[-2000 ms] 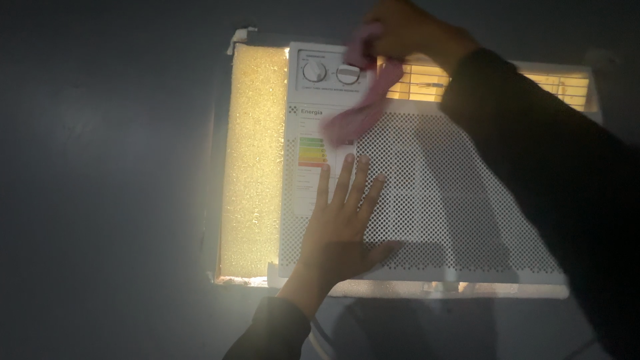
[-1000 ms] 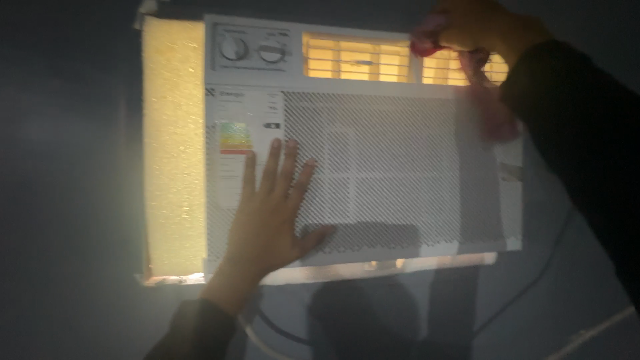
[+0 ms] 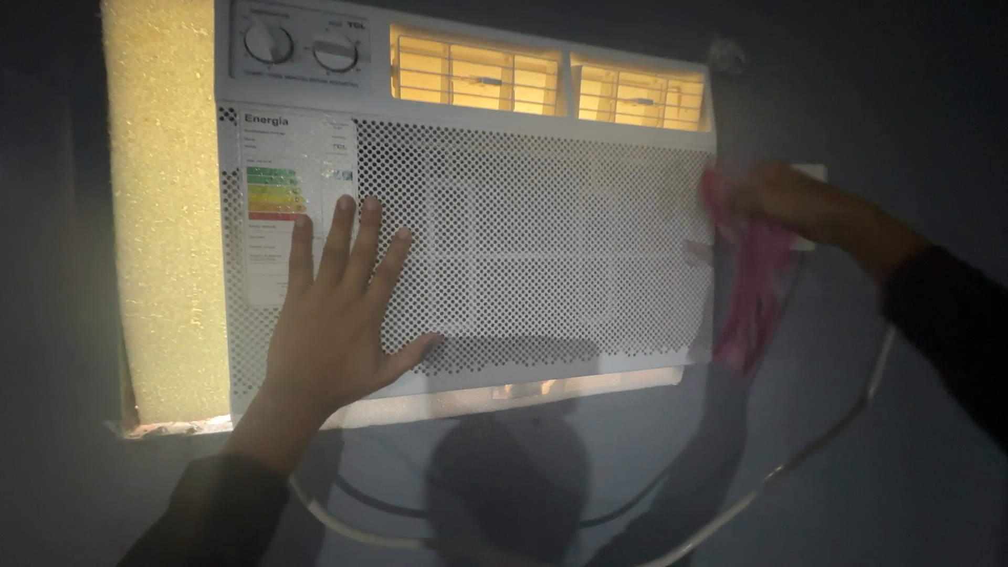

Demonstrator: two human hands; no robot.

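Observation:
A white window air conditioner [image 3: 535,236] with a perforated front grille is set in the wall. My left hand [image 3: 335,315] lies flat on the grille's left part, fingers spread, its fingertips over the lower part of the energy label [image 3: 272,193]. At the unit's right edge, my right hand [image 3: 776,201] grips a pink cloth [image 3: 752,291], which hangs down beside the casing; hand and cloth are blurred. Two control knobs [image 3: 268,41] sit at the top left, and louvred air vents [image 3: 480,71] glow yellow at the top.
Yellow foam [image 3: 169,220] fills the gap left of the unit. A pale cable [image 3: 756,496] loops below it across the grey wall [image 3: 850,472]. Behind my right hand is a white wall plate [image 3: 809,172]. Shadows fall on the wall and the grille's lower part.
My right hand has moved with the cloth from the control panel along the top vents, then down to the unit's right edge. My left hand stays on the grille. The view has come closer.

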